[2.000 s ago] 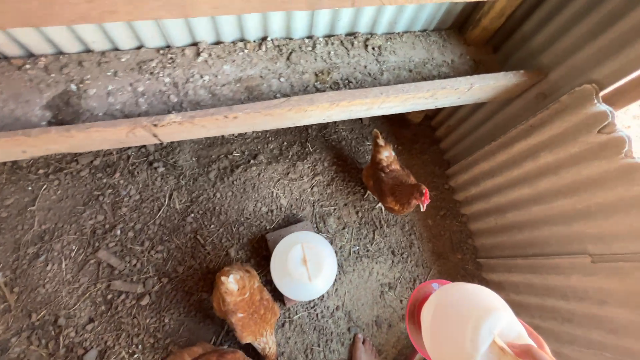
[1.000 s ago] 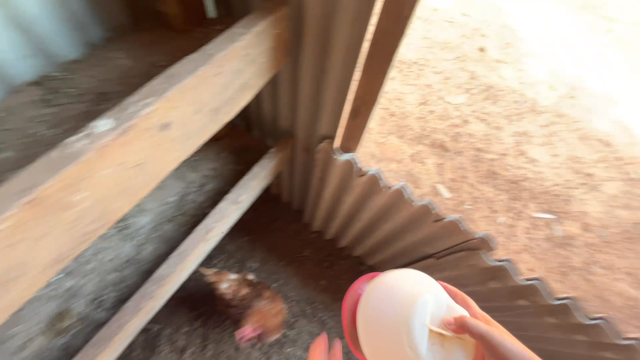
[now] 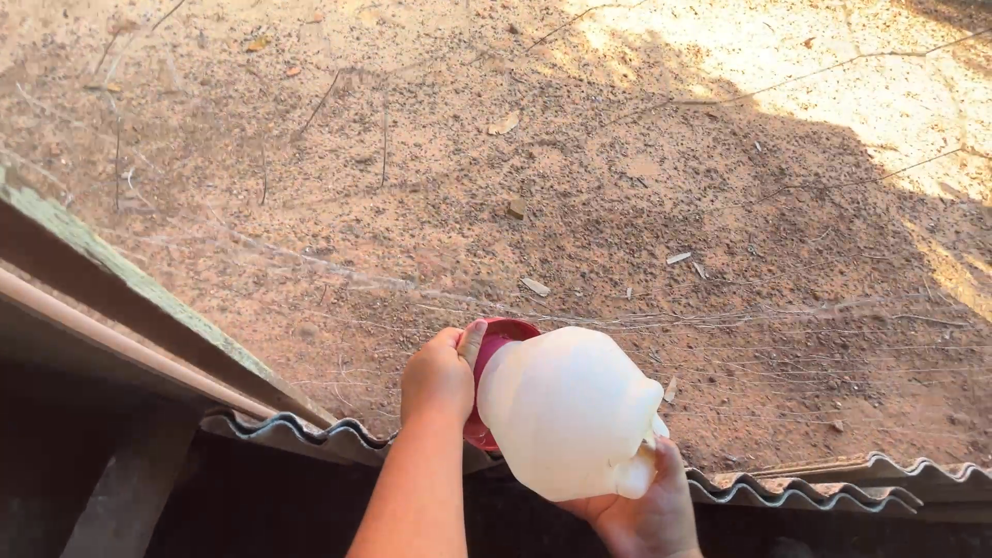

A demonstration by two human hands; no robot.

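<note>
A white plastic poultry drinker (image 3: 573, 411) with a red base tray (image 3: 482, 442) is tipped on its side over the top edge of a corrugated sheet wall. My left hand (image 3: 440, 376) grips the rim of the red tray, thumb on top. At the other end, my right hand (image 3: 647, 500) holds the white container near its handle, partly hidden behind it. Whether any water is leaving the tray cannot be made out.
The wavy edge of the corrugated sheet (image 3: 821, 492) runs below the drinker. A wooden beam (image 3: 147, 287) slants down at the left. Beyond the wall lies reddish bare ground (image 3: 434, 194) with twigs and dry leaves, partly sunlit. Thin wire strands (image 3: 372, 279) cross just outside.
The view has swung from the pen floor with the hens to the ground outside. My left hand, apart from the drinker one second ago, now grips its red tray, and the drinker is over the wall's edge.
</note>
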